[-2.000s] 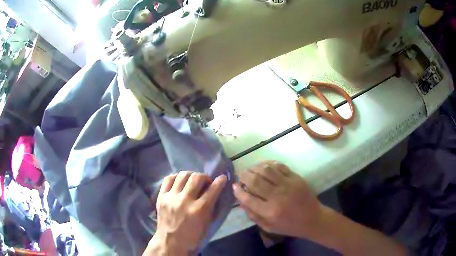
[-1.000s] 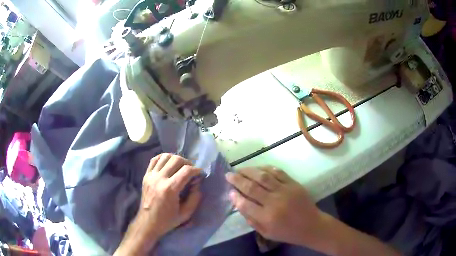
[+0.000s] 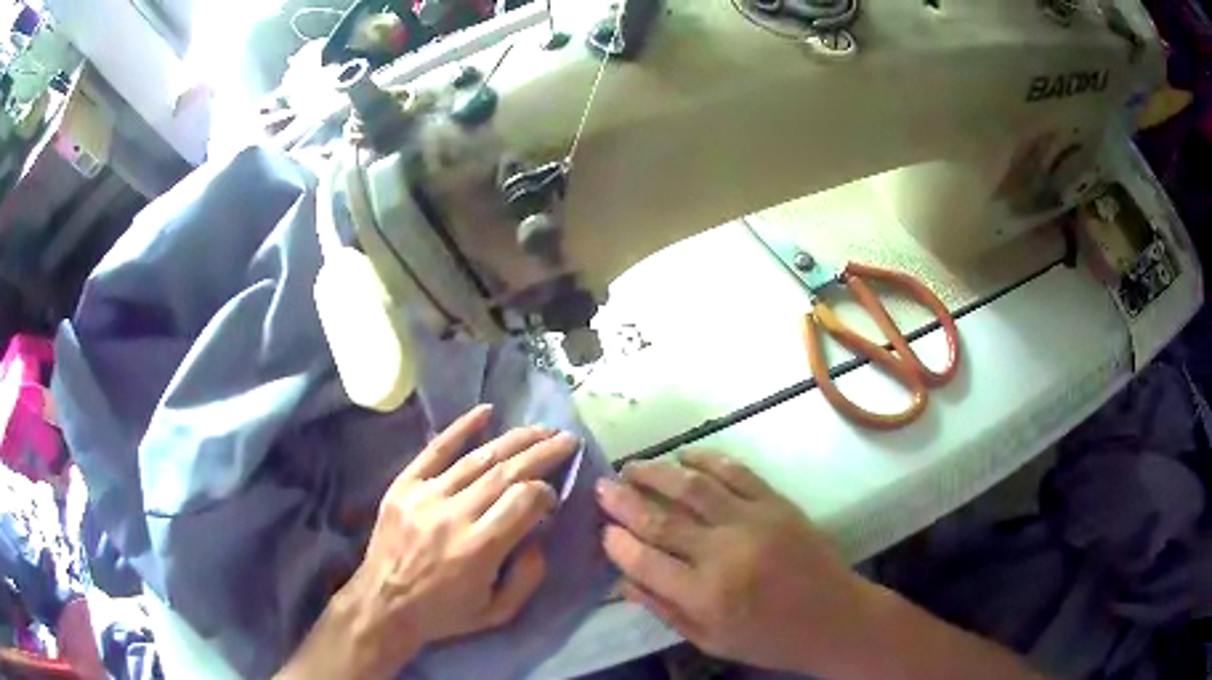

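The grey-blue garment (image 3: 226, 438) lies in large loose folds left of and below the machine head. Part of it runs under the head near the presser foot (image 3: 538, 348); the needle point cannot be made out. My left hand (image 3: 459, 545) lies spread on the cloth, its fingertips beside a pale folded edge. My right hand (image 3: 724, 551) has its fingertips closed on the cloth's right edge; its thumb is hidden. My hands are close together but apart.
The cream sewing machine arm (image 3: 771, 120) spans the top. Orange-handled scissors (image 3: 884, 352) lie on the white bed (image 3: 744, 412) under it. A cream oval part (image 3: 362, 332) hangs left of the head. Dark cloth (image 3: 1077, 531) is at right, a pink item (image 3: 27, 405) at far left.
My left hand has moved left from the right hand, then spread its fingers farther forward over the cloth. The machine and scissors appear shifted slightly right and down in the view.
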